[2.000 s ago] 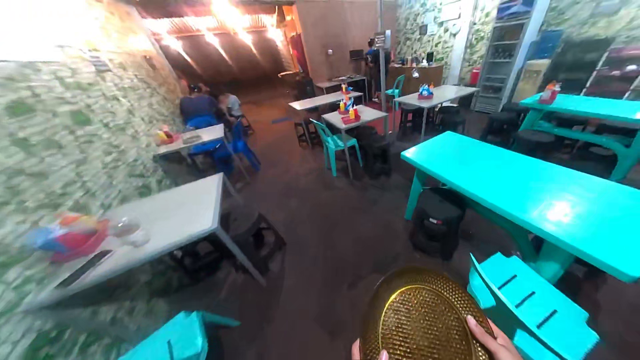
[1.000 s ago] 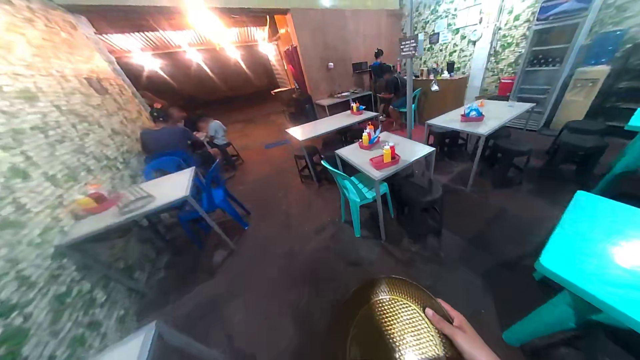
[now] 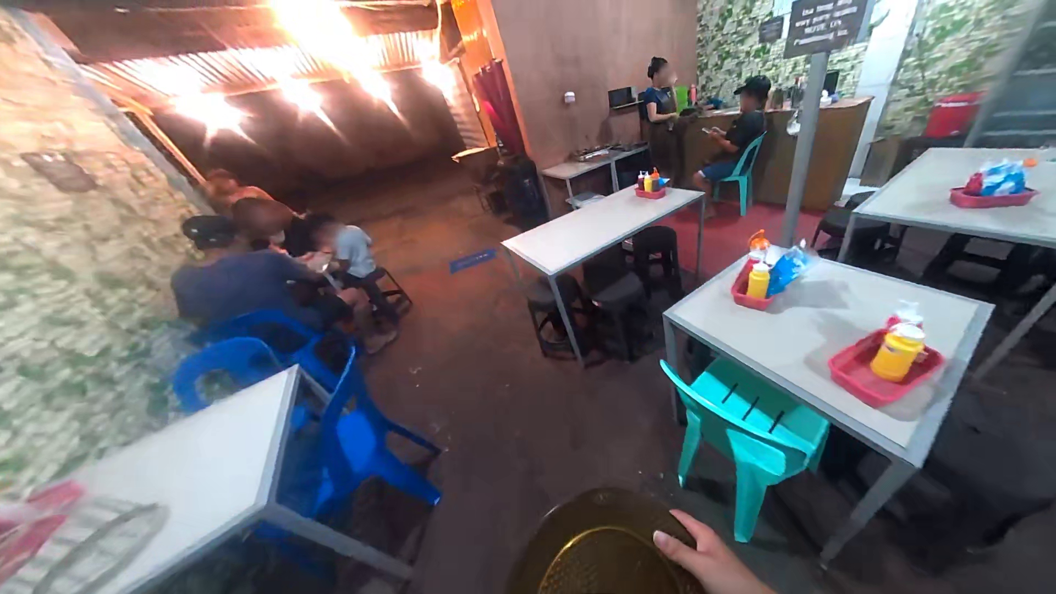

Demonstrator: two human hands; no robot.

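At the bottom middle of the head view, a round gold-coloured tray with a patterned surface is cut off by the lower edge. My right hand grips its right rim, the thumb lying over the top. The hand and tray are over the dark floor, just left of and below a turquoise plastic chair. My left hand is out of view.
A white table with red condiment baskets stands at right, another farther ahead. Blue plastic chairs and a white table are at left. People sit beyond them; others are by the brown counter.
The tables and counter ahead appear nearer as the view moves forward. Both hands were on the tray two seconds ago; now only my right hand shows on it.
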